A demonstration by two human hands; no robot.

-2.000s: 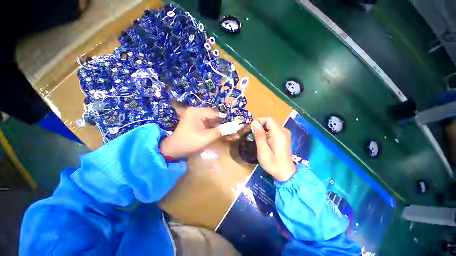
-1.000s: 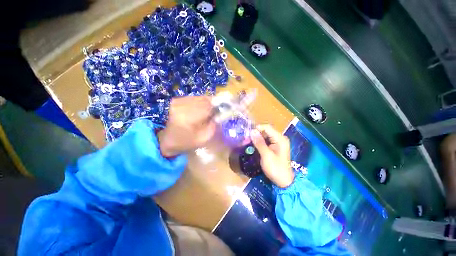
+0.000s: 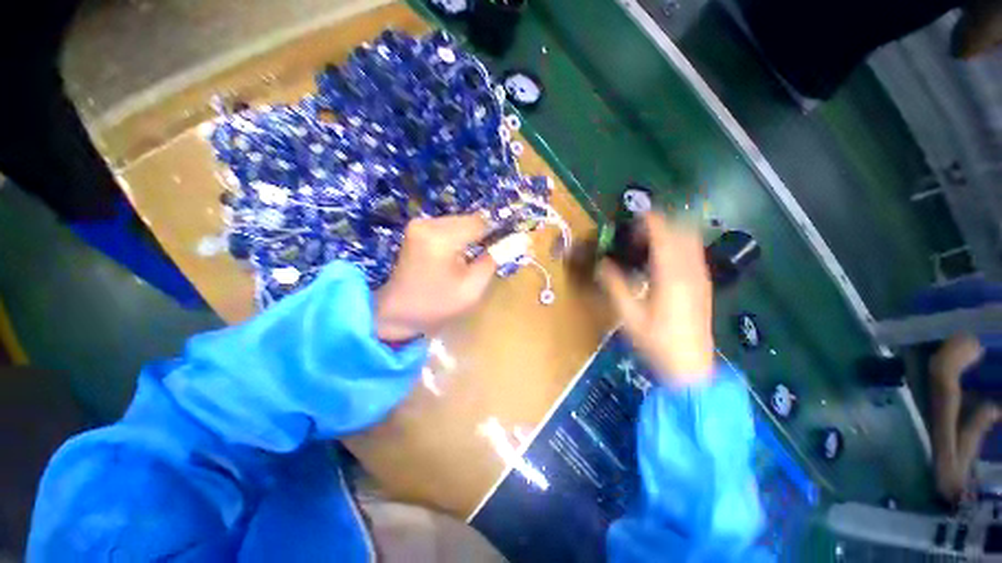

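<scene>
My left hand [image 3: 440, 275], with white coverings at the fingertips, pinches a small blue circuit board [image 3: 505, 232] at the right edge of the board pile [image 3: 374, 154]. White lead wires trail from it, one ending in a pale ring [image 3: 547, 297]. My right hand [image 3: 668, 291] is blurred at the near edge of the green belt. A blurred black housing [image 3: 628, 242] with a green spot lies between its thumb and fingers; the exact finger contact is hidden.
The green belt [image 3: 599, 132] carries several black discs with white centres, a dark cylinder [image 3: 733, 255] and a black housing at the top. The tan board [image 3: 472, 385] and dark printed sheet [image 3: 582, 451] lie below my hands. Another person's hands [image 3: 956, 407] show at the far right.
My right hand and the black housing have moved from the tan board to the belt's edge. The purple-lit clear item near my hands has gone from view. The belt discs have shifted in view.
</scene>
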